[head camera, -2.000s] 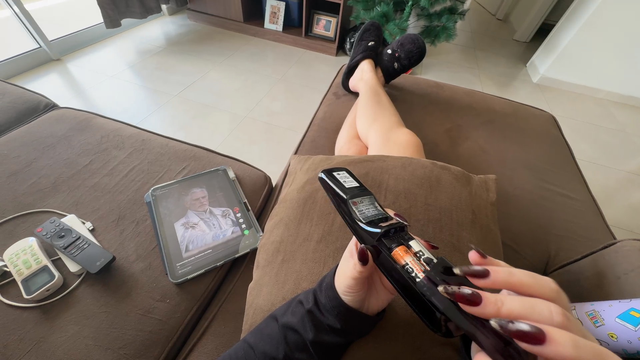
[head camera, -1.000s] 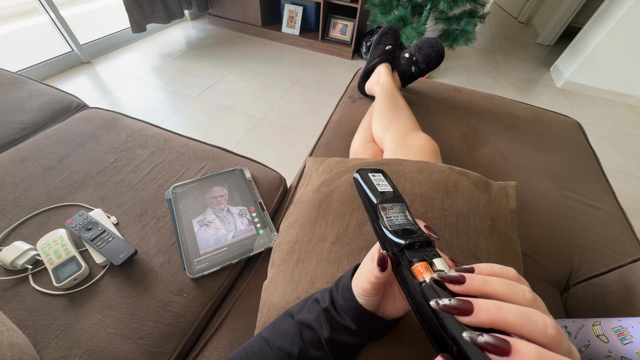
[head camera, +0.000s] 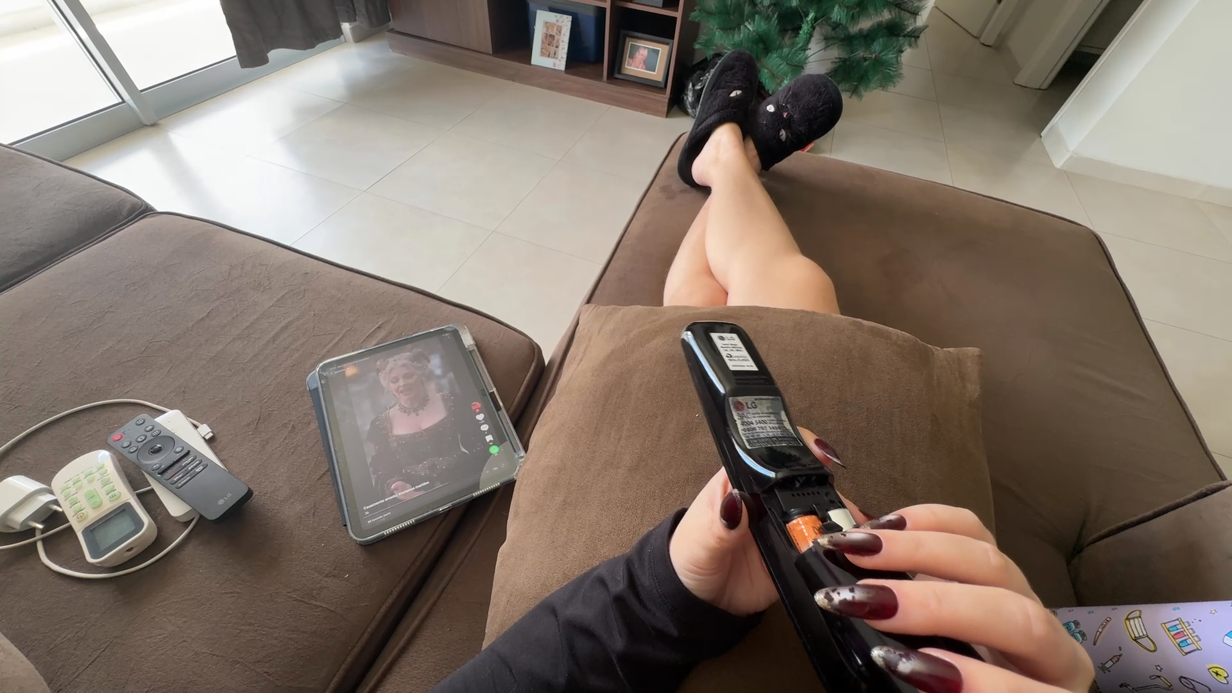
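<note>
A black LG remote control (head camera: 736, 423) lies face down in my left hand (head camera: 722, 549), its far end pointing away above a brown cushion (head camera: 597, 433). Its battery compartment is uncovered, and an orange battery (head camera: 803, 531) and a pale one (head camera: 841, 519) show there in part. Over the near part of the compartment lies my right hand (head camera: 962, 587), its dark red nails touching a black piece, perhaps the battery cover; the fingers hide much of it. Whether the right hand grips this piece is hard to see.
On the sofa (head camera: 221, 318) at left lie a tablet (head camera: 419, 433) playing a video, a grey LG remote (head camera: 181, 466), a white remote with a small display (head camera: 104, 508), a white charger (head camera: 24, 502) and its cable. Crossed legs in black slippers (head camera: 794, 115) rest ahead. Patterned fabric (head camera: 1155, 645) shows at lower right.
My right hand and the black piece have come farther over the battery compartment, so less of the batteries shows. The tablet's picture has changed. The view has shifted somewhat.
</note>
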